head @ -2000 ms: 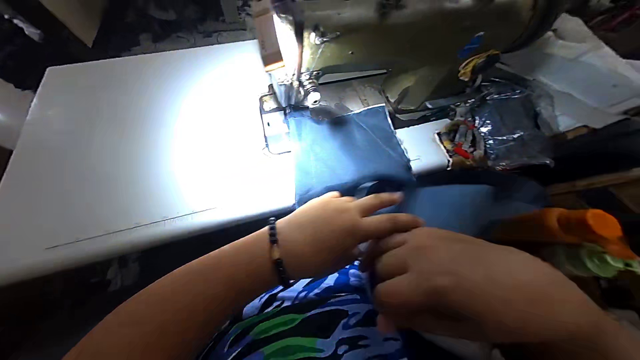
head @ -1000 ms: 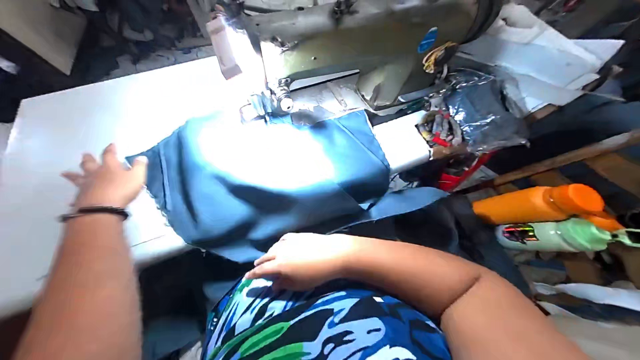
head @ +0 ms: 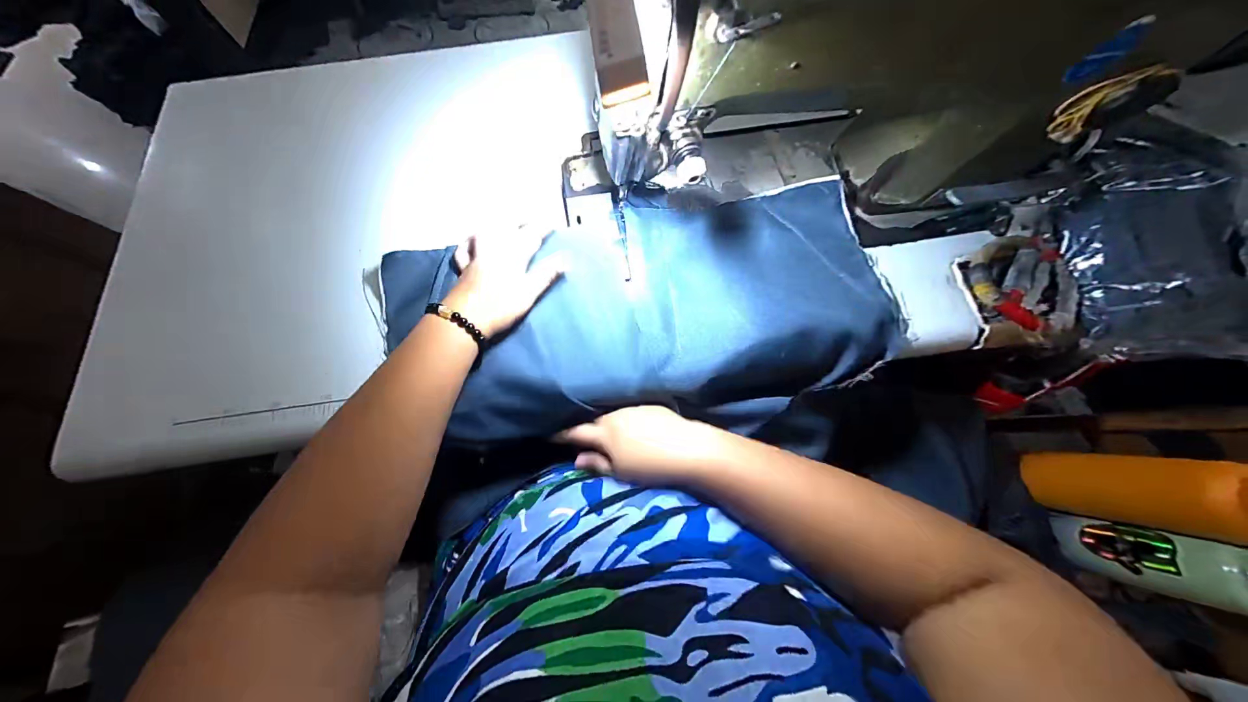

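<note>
Blue-grey fabric (head: pixel 741 283) lies across the white sewing table (head: pixel 263 214), its upper edge at the needle and presser foot (head: pixel 624 180) of an industrial sewing machine (head: pixel 877 117). My left hand (head: pixel 502 278), with a beaded bracelet at the wrist, rests flat on the fabric's left part, fingers spread, left of the needle. At the fabric's near edge is my right hand (head: pixel 639 444), close to my patterned shirt; its fingertips are partly hidden, and whether they pinch the cloth cannot be told. A lamp lights the needle area strongly.
Right of the fabric, a small tray (head: pixel 1019 292) holds bobbins or small parts beside a clear plastic package (head: pixel 1150 263). An orange bottle (head: pixel 1141 492) and a pale green bottle (head: pixel 1160 570) lie at the lower right. More dark fabric (head: pixel 907 448) hangs below the table edge.
Two seconds ago both hands were together at the cloth's near edge. One second ago my left hand was at the fabric's far left edge; now it lies on the cloth, nearer the needle.
</note>
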